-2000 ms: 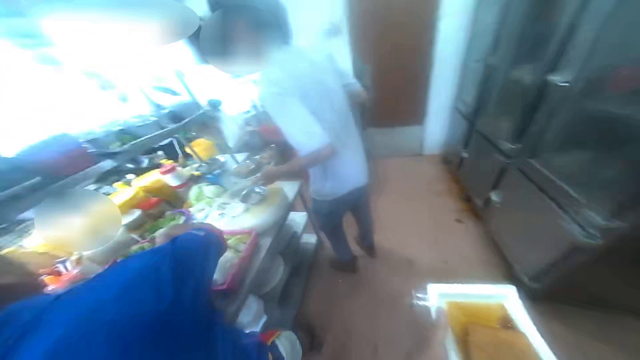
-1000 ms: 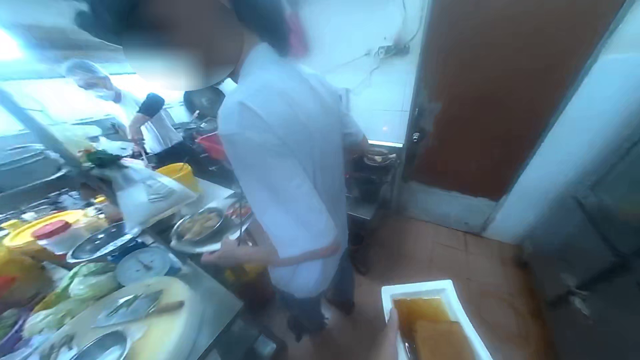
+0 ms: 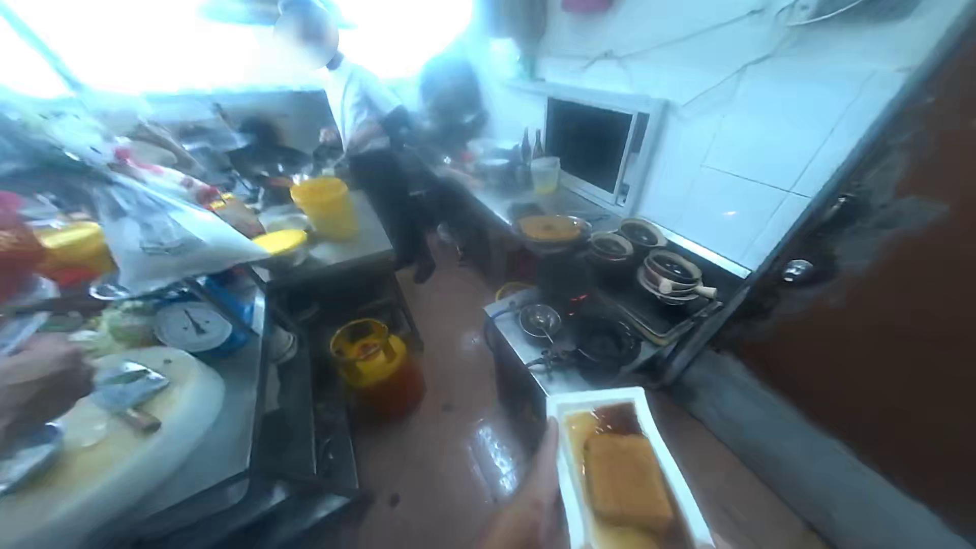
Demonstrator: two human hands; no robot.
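A white tray [image 3: 566, 488], which looks like foam, is at the bottom right of the view. In it lie a brown rectangular block [image 3: 629, 482] and yellowish-brown liquid. My left hand [image 3: 530, 488] grips the tray's left side, with the fingers partly hidden. My right hand is not in view.
Another person's hand [image 3: 46, 381] is over a round chopping board [image 3: 194, 389] with a cleaver [image 3: 130, 389]. Beside these is a dial scale [image 3: 193, 326]. A gas cylinder [image 3: 377, 366] stands left of the aisle; a stove with a black pan [image 3: 608, 341] and clay pots [image 3: 672, 274] stands ahead, right.
The view has swung left and moved on to the stove. The person in white who stood close ahead is out of view. The tray stays low in front of me.
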